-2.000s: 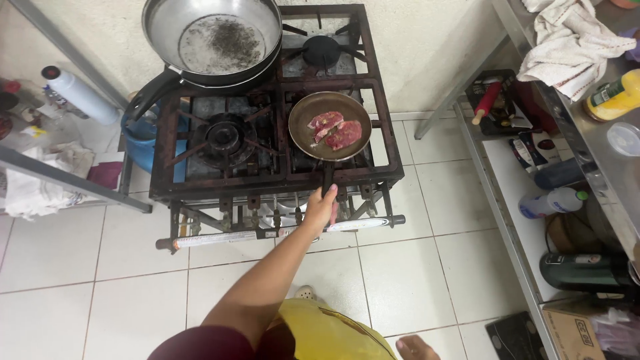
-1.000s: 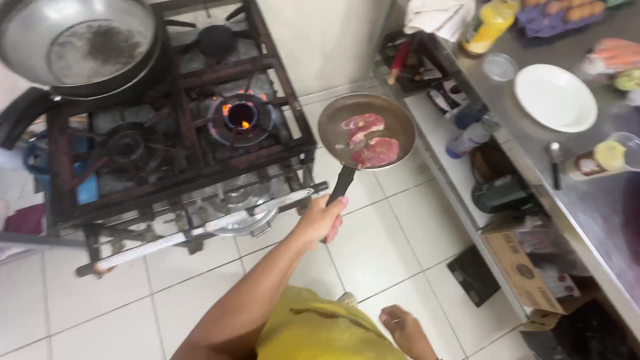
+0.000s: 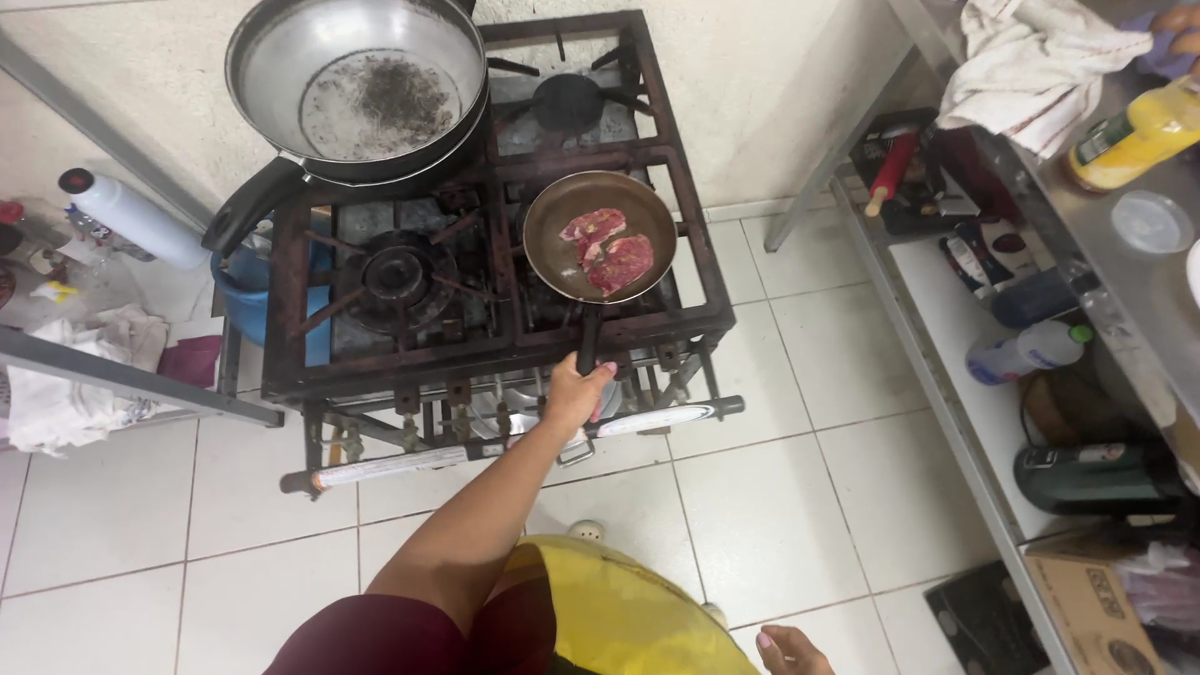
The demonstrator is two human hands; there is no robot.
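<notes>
My left hand [image 3: 576,394] is closed around the black handle of a small frying pan [image 3: 553,258]. The pan is over the front right burner of a gas stove [image 3: 506,347] and hides that burner. Pieces of red raw meat [image 3: 622,263] lie in the pan. At the lower edge of the view my right hand [image 3: 792,650] hangs beside the yellow apron [image 3: 628,609], partly cut off by the frame; no object shows in it.
A large deep metal pan [image 3: 375,103] sits at the stove's back left. To the right, a metal table [image 3: 1125,281] holds a cloth [image 3: 1036,70], a yellow bottle [image 3: 1139,136] and a clear lid [image 3: 1151,222]. A shelf with a pale bottle [image 3: 141,217] stands at left.
One second ago the pan was held out to the right of the stove, with a flame showing on the front right burner. Now it is back over that burner. The view has swung left.
</notes>
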